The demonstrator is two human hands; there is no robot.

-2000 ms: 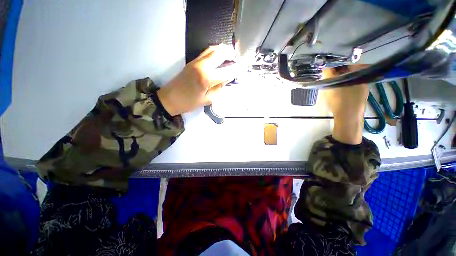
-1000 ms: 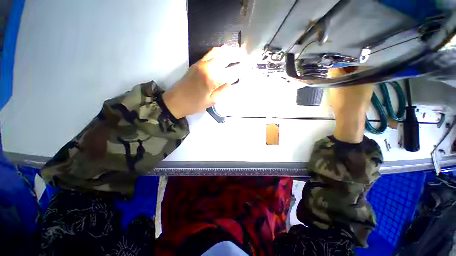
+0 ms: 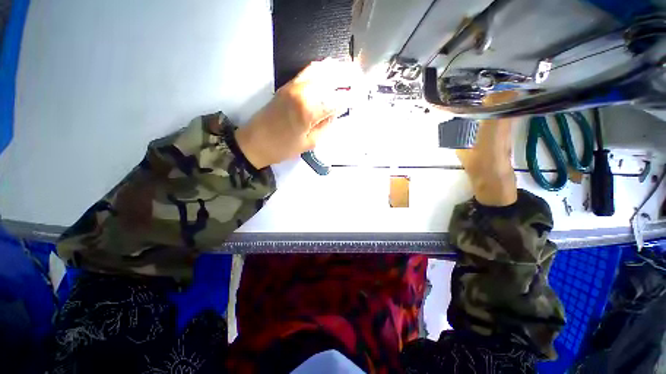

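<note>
A dark textured garment panel [image 3: 310,36] lies at the top centre, left of the sewing machine head [image 3: 504,36]. My left hand [image 3: 296,113] is at the panel's near end, left of the needle area [image 3: 402,84]; its fingertips are washed out by lamp glare, and a small dark bit shows between them. My right hand [image 3: 495,157] is right of the needle, partly hidden behind the machine head; its fingers are not visible. A dark ribbed fitting [image 3: 458,134] is beside it.
Green-handled scissors [image 3: 545,157] and a black-handled screwdriver [image 3: 602,182] lie at the right. A tan patch [image 3: 399,191] is on the table bed. A measuring strip [image 3: 343,245] runs along the front edge. A blue mesh crate [image 3: 584,292] stands below right.
My right hand has shifted slightly left, uncovering more of the scissors. My left hand stays near the needle. The machine head appears slightly shifted in view.
</note>
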